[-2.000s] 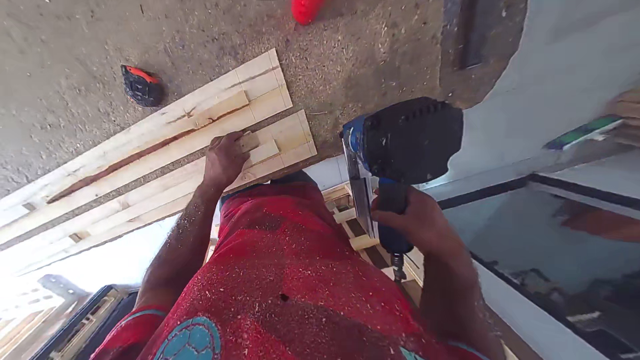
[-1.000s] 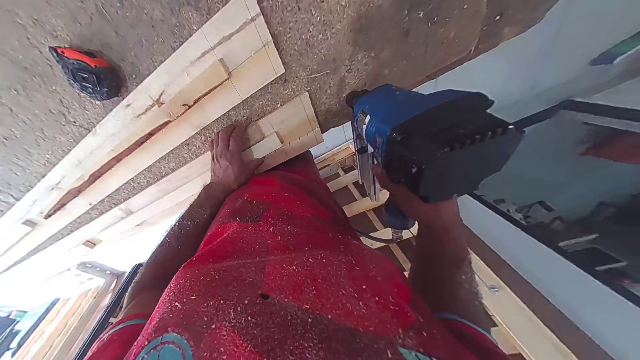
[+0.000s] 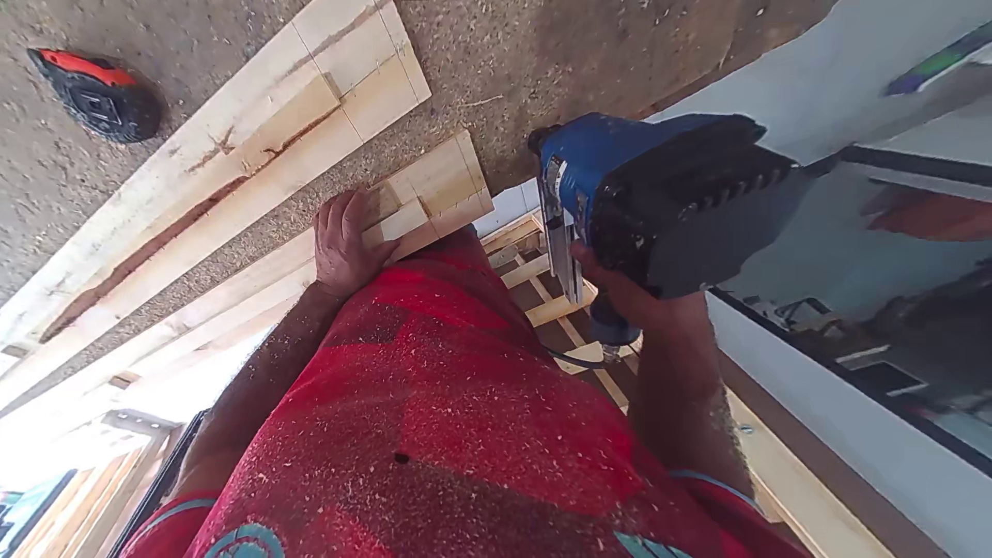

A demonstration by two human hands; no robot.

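My left hand (image 3: pixel 345 244) lies flat on the nearer wooden board assembly (image 3: pixel 446 174), close to its end, with the fingers over a thin strip on it. In my right hand (image 3: pixel 632 291) is a blue and black pneumatic nail gun (image 3: pixel 620 186), gripped by its handle, with a fitting and a dark hose at the handle's bottom. The tool is held to the right of the board ends, apart from them. Beyond the nearer boards lies a second board assembly (image 3: pixel 372 85) with pencil lines across its end and a dark brown streak along it.
A black and red tape measure (image 3: pixel 101 97) lies on the dusty work surface (image 3: pixel 496 62) at the upper left. Wooden slatted frames (image 3: pixel 558 306) stand below the surface's edge. At the right is a dark glass pane (image 3: pixel 876 256) in a frame. Sawdust covers my shirt.
The view has shifted closer to the boards. My left hand has flattened on the nearer boards, and the nail gun in my right hand has turned somewhat.
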